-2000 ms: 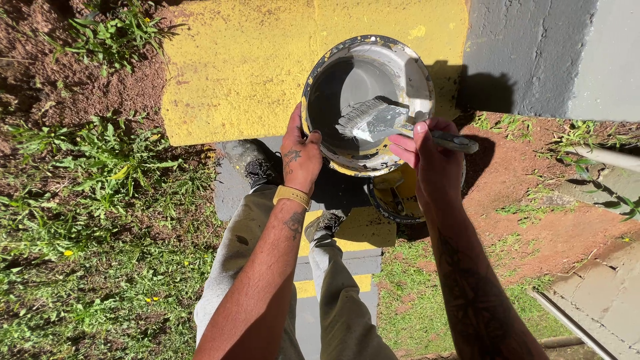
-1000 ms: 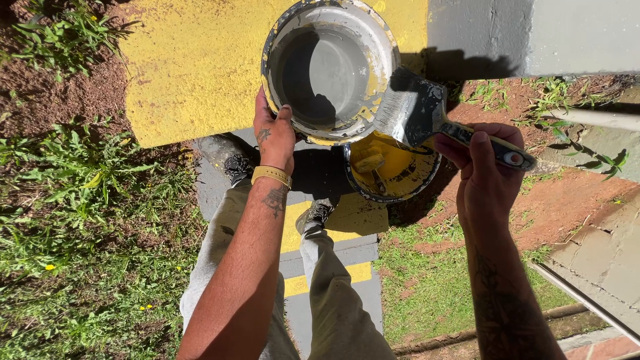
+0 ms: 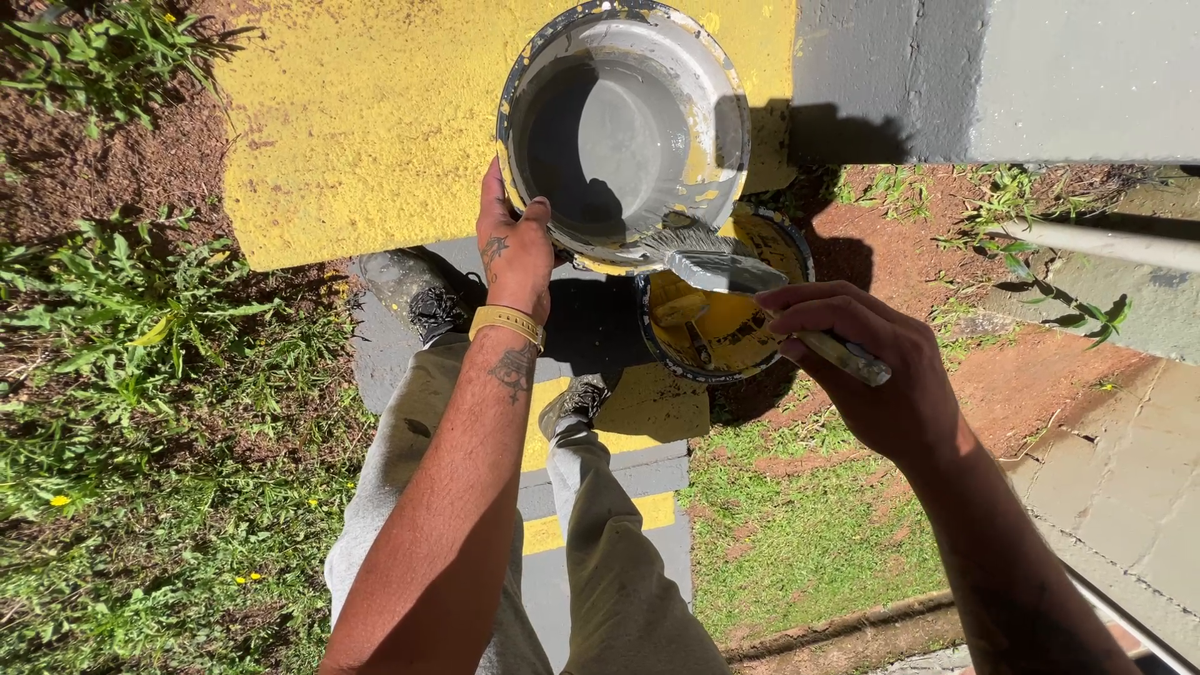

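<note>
My left hand grips the lower left rim of a round paint bucket, which holds grey paint. The bucket's rim and inner wall carry yellow, white and dark smears. In my right hand is the handle of a wide, grey-coated paintbrush, its bristles against the bucket's near inner rim. Partly hidden beneath and behind the grey-paint bucket stands a second bucket with yellow paint on its inside and a yellow-smeared tool in it.
Yellow-painted concrete lies beyond the bucket, with a grey-painted surface to the right. My shoes are on grey and yellow painted steps. Weeds grow at left; a pale pipe is at right.
The brush was over the grey paint, then held at the bucket's right side with its broad face showing; now its bristles touch the near rim. My left hand keeps hold of the bucket.
</note>
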